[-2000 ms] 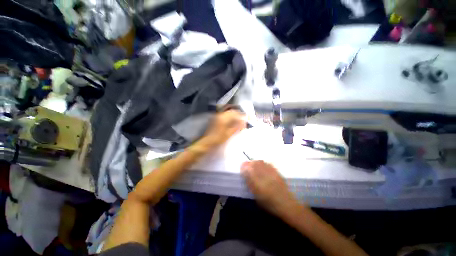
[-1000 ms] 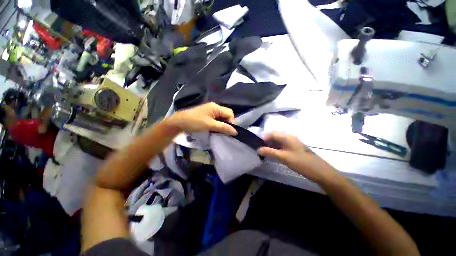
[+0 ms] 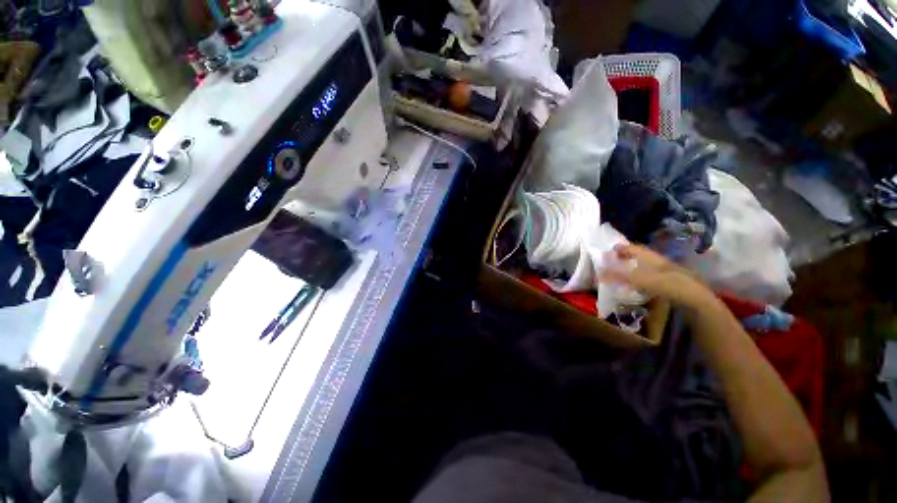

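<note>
My right hand point(image 3: 649, 275) is over the open cardboard box point(image 3: 620, 332) at the right. Its fingertips touch a small white cloth piece point(image 3: 608, 267); the blur hides whether they grip it. A stack of white rolled strips point(image 3: 559, 231) lies in the box, left of my hand. My left hand is not in view. The white sewing machine point(image 3: 187, 275) with blue "JACK" lettering stands at the left. Pale cloth point(image 3: 148, 462) lies under its needle end.
Thread snips point(image 3: 289, 312), a black rectangular object point(image 3: 303, 246) and a sheer bluish scrap point(image 3: 379, 224) lie on the machine table. Dark cloth point(image 3: 659, 182) and white bags are heaped behind the box. A white basket point(image 3: 671, 88) stands beyond. Red cloth point(image 3: 787, 368) is at the lower right.
The view has swung right from the garment pieces to the box. Both hands held a dark strip and pale cloth; now my left hand is out of view and my right is at the box.
</note>
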